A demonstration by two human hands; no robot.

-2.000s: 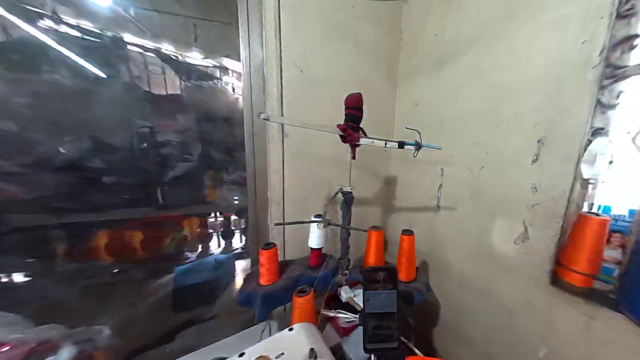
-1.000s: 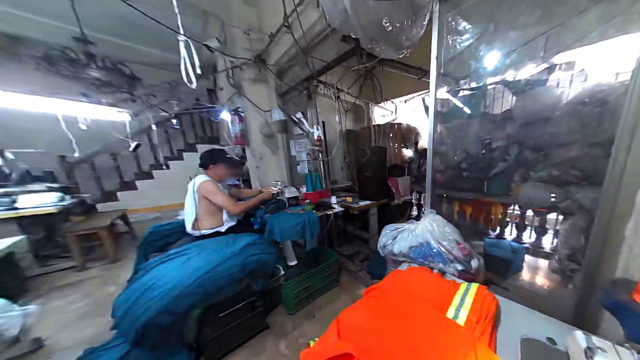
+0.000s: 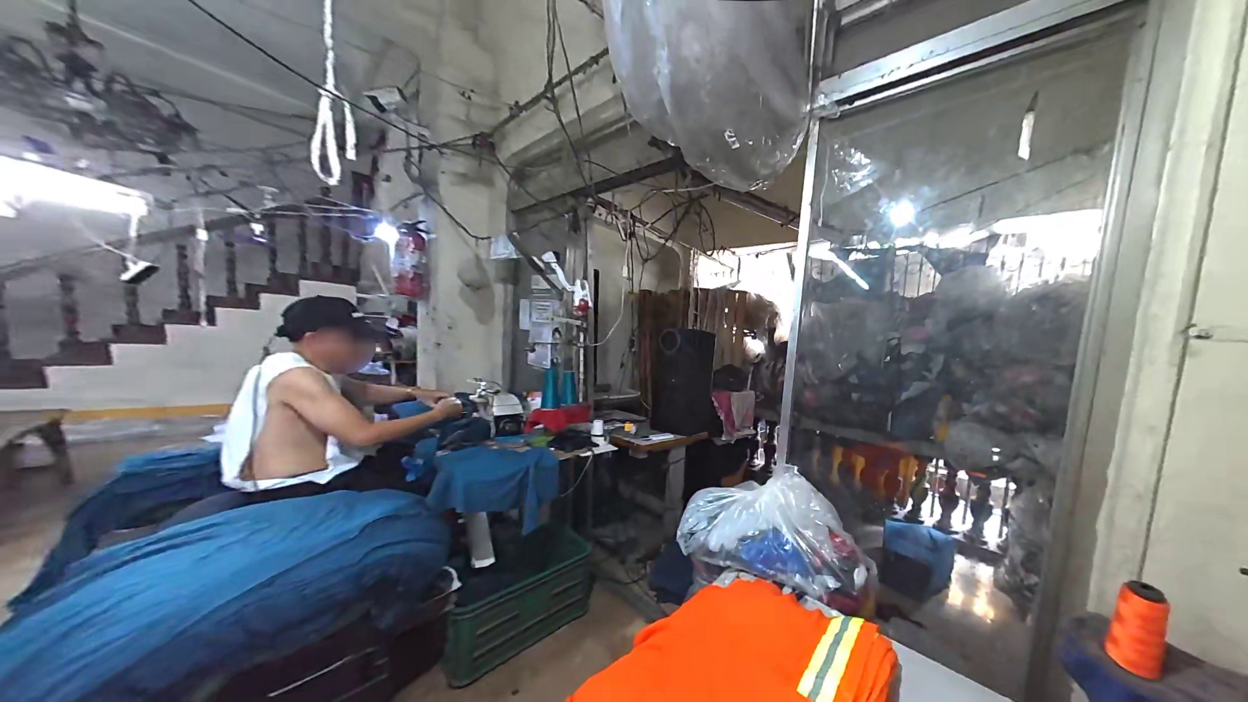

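Note:
Neither my left hand nor my right hand shows in the head view. Closest to me, at the bottom centre, lies orange fabric [image 3: 721, 648] with a yellow and silver reflective stripe [image 3: 831, 658]. It rests at the edge of a white tabletop [image 3: 941, 675]. An orange thread cone [image 3: 1137, 630] stands on a dark blue support at the lower right. Behind the orange fabric is a clear plastic bag [image 3: 775, 536] with blue and red contents.
At the left a seated person in a black cap [image 3: 317, 419] works at a sewing machine [image 3: 499, 408]. Blue fabric [image 3: 263, 585] is heaped beside a green plastic crate [image 3: 517, 609]. A glass partition [image 3: 955, 322] stands at the right; a plastic bag [image 3: 717, 88] hangs overhead.
The view has swung far left from the wall corner with thread cones, then slightly right again. The seated person remains at the machine.

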